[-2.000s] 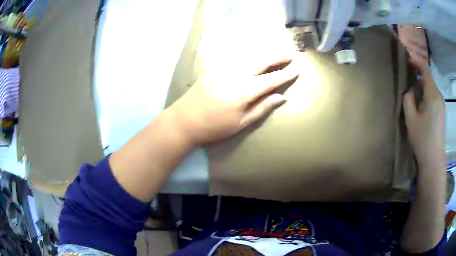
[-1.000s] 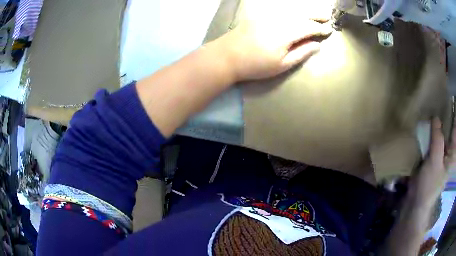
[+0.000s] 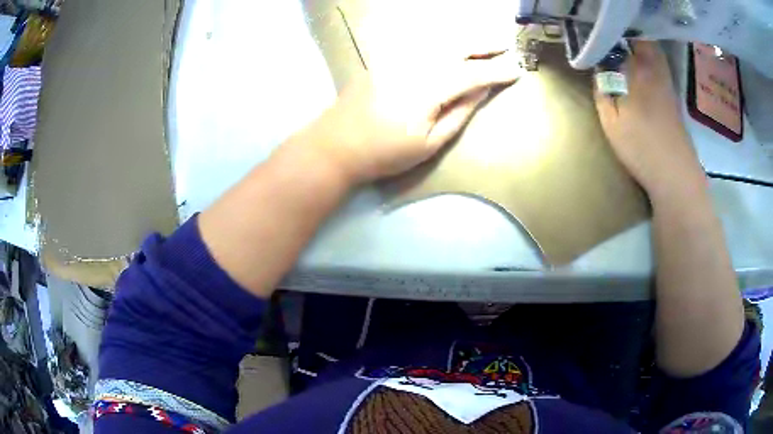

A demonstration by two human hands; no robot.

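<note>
A khaki garment panel (image 3: 542, 186) lies on the white table under the sewing machine's presser foot (image 3: 529, 52). A curved cut-out and a pointed corner face me. My left hand (image 3: 398, 114) lies palm down on the panel's left part, fingertips just left of the presser foot, partly washed out by lamp glare. My right hand (image 3: 646, 127) lies on the panel's right edge, its fingers partly hidden behind the machine and the white ribbed knob (image 3: 612, 83). Whether its fingers grip the cloth cannot be told.
A stack of khaki panels (image 3: 102, 136) lies at the left. A phone with a dark red edge (image 3: 716, 89) lies right of my right hand. The white table's worn front edge (image 3: 458, 286) runs before me. Striped cloth (image 3: 19, 106) shows at the far left.
The panel's wide straight front part has moved away and a curved edge now faces me. My right hand has moved from the far right to beside the needle area. The phone is uncovered.
</note>
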